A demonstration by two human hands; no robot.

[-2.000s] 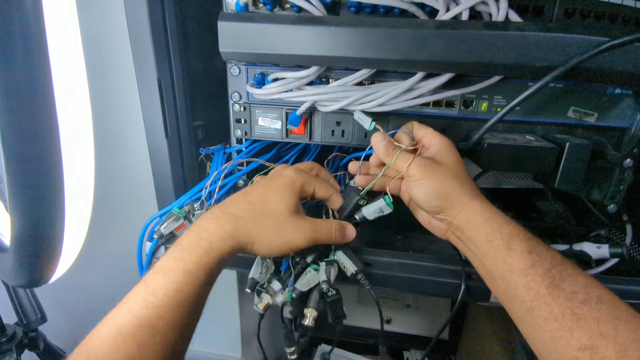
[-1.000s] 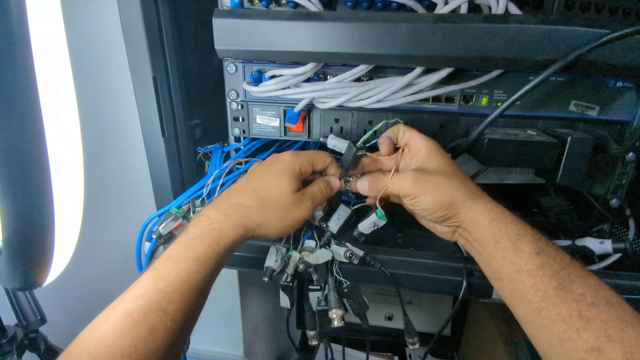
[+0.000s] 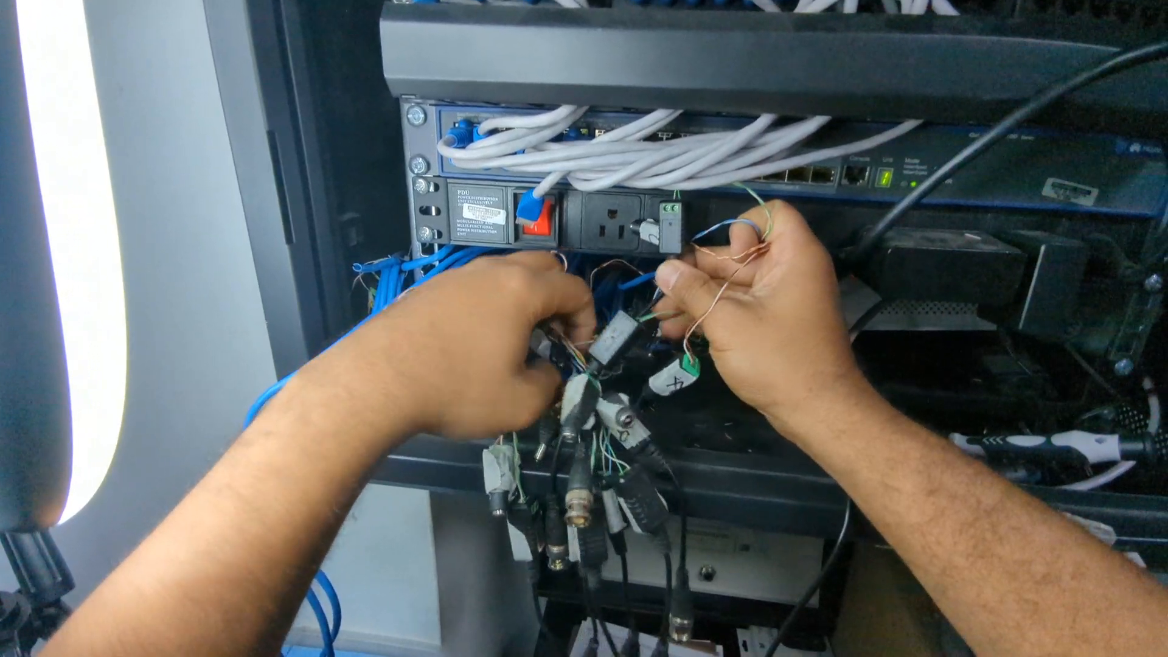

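Note:
My right hand (image 3: 757, 306) pinches thin twisted-pair wires (image 3: 730, 265) between thumb and fingers. A video balun with a green terminal block (image 3: 673, 376) hangs below it, and another balun (image 3: 672, 226) stands upright just left of its fingers, before the power strip. My left hand (image 3: 493, 342) curls around the upper part of a bundle of wires and connectors; its fingertips are partly hidden. Close by its fingers is a black balun (image 3: 614, 338). Beneath both hands dangle several taped baluns and BNC connectors (image 3: 578, 506) on black cables.
Behind are a rack switch (image 3: 967, 173) with grey patch cables (image 3: 620, 164) and a power distribution unit (image 3: 479, 214) with a red switch. Blue network cables (image 3: 392, 287) run at left. A screwdriver (image 3: 1049, 447) lies on the rack shelf at right. A bright lamp (image 3: 82, 265) stands far left.
The hands, whose fingertips met a second ago, are now apart. My left hand has moved down onto the bundle. The upper balun now stands upright, left of my right hand.

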